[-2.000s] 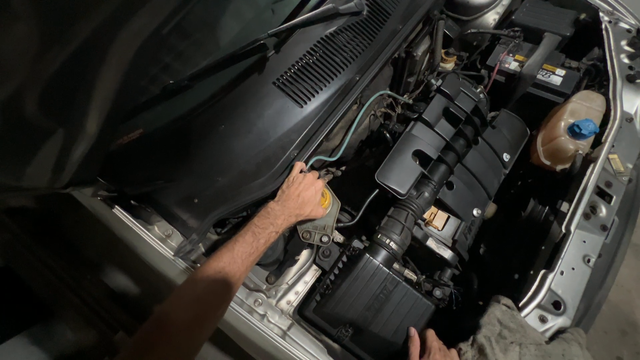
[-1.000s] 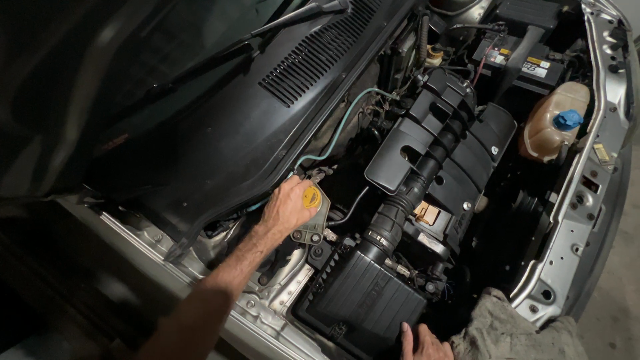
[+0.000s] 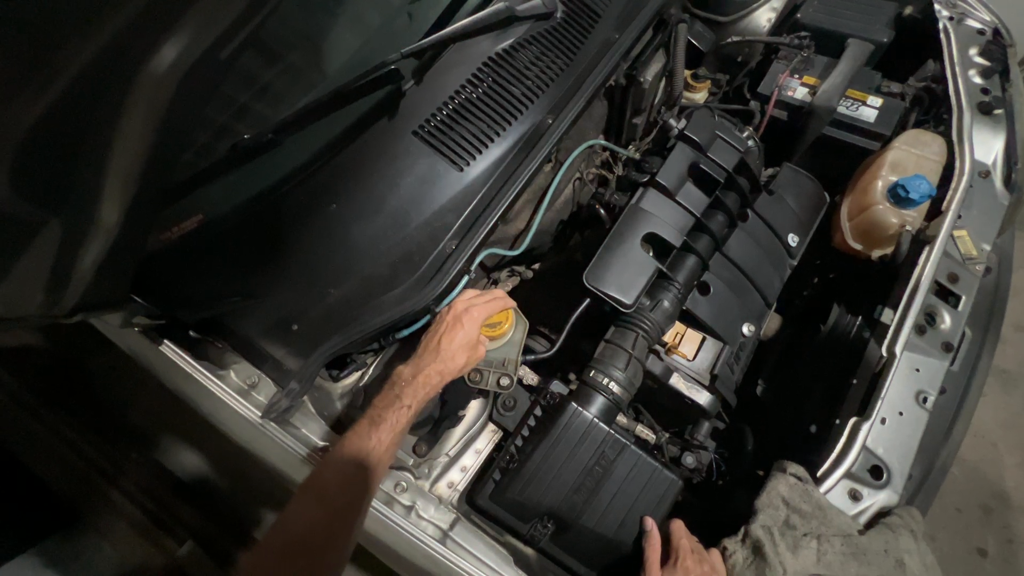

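My left hand (image 3: 460, 332) grips the yellow cap (image 3: 498, 323) of a translucent fluid reservoir (image 3: 512, 352) beside the windshield cowl; its fingertips curl round the cap's edge. At the bottom of the view, my right hand (image 3: 680, 552) rests by the corner of the black air filter housing (image 3: 584, 480), fingers a little apart, its lower part cut off by the frame. A ribbed intake hose (image 3: 620, 360) runs from that housing to the black engine cover (image 3: 640, 248). A thin green hose (image 3: 540, 212) passes just above my left hand.
A grey cloth (image 3: 816, 528) lies over the front edge near my right hand. The coolant expansion tank (image 3: 872, 200) with its blue cap (image 3: 912, 191) and the battery (image 3: 856, 100) sit at the upper right. A wiper arm (image 3: 472, 28) crosses above the slotted cowl (image 3: 320, 216).
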